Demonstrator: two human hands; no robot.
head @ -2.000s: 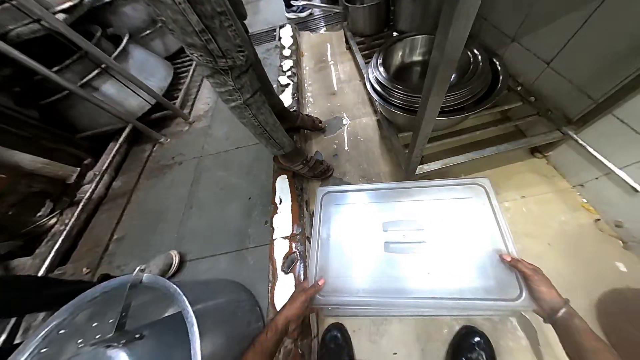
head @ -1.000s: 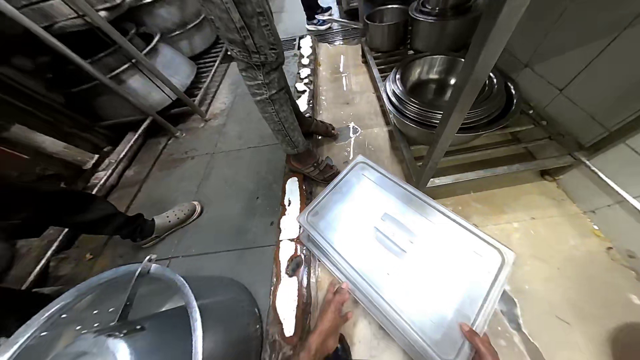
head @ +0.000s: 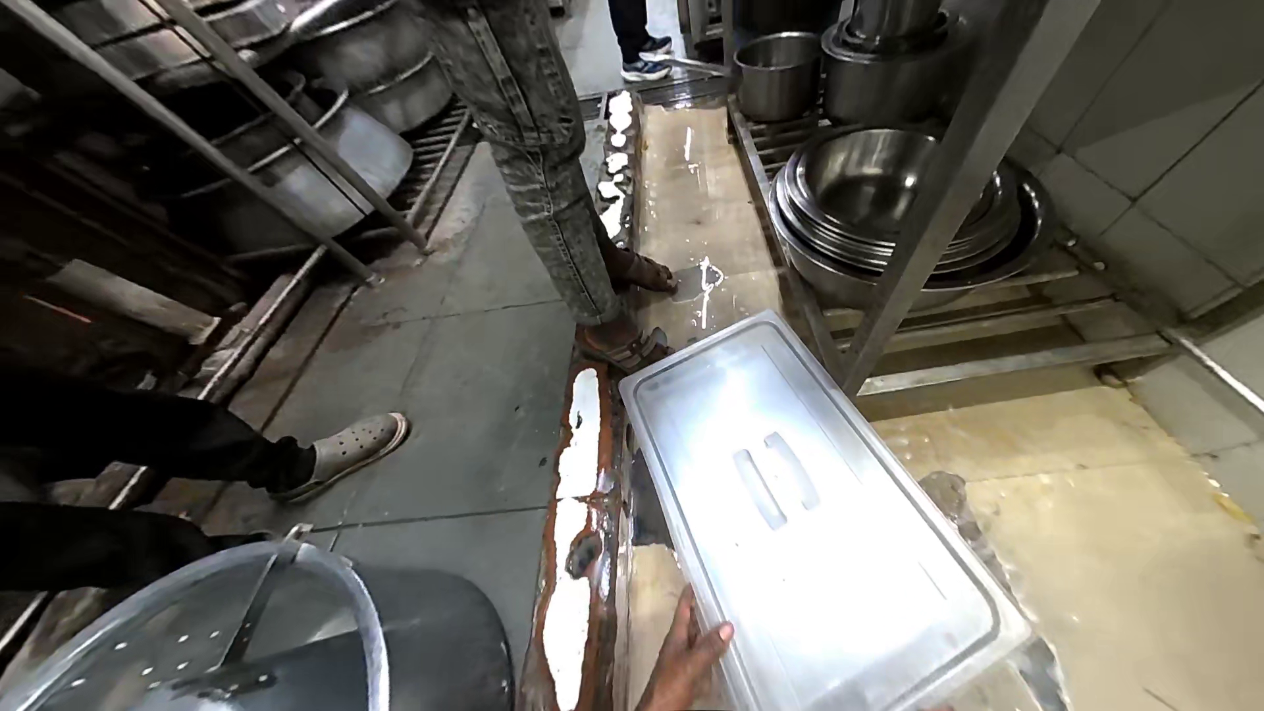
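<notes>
A rectangular food pan with a flat, pale, shiny lid (head: pixel 849 573) is tilted diagonally across the lower middle of the view. Its lid has a recessed handle (head: pixel 776 480). My left hand (head: pixel 686 657) grips the pan's left long edge near the bottom, thumb on the rim and fingers by the side. Of my right hand, at most a sliver shows at the bottom frame edge by the near end of the pan; its grip is hidden. Whether the pan holds anything cannot be seen.
A person in grey jeans and sandals (head: pixel 617 341) stands just beyond the pan. Another's clog (head: pixel 346 454) is at left, above a large metal pot (head: pixel 434 632). Stacked steel bowls (head: pixel 869 188) sit on a rack (head: pixel 1007 360) at right. A raised broken curb (head: pixel 583 444) runs along the floor.
The pan has turned from lying square before me to a diagonal, its far end now pointing up and left. My right hand, on its right edge earlier, has nearly left the view.
</notes>
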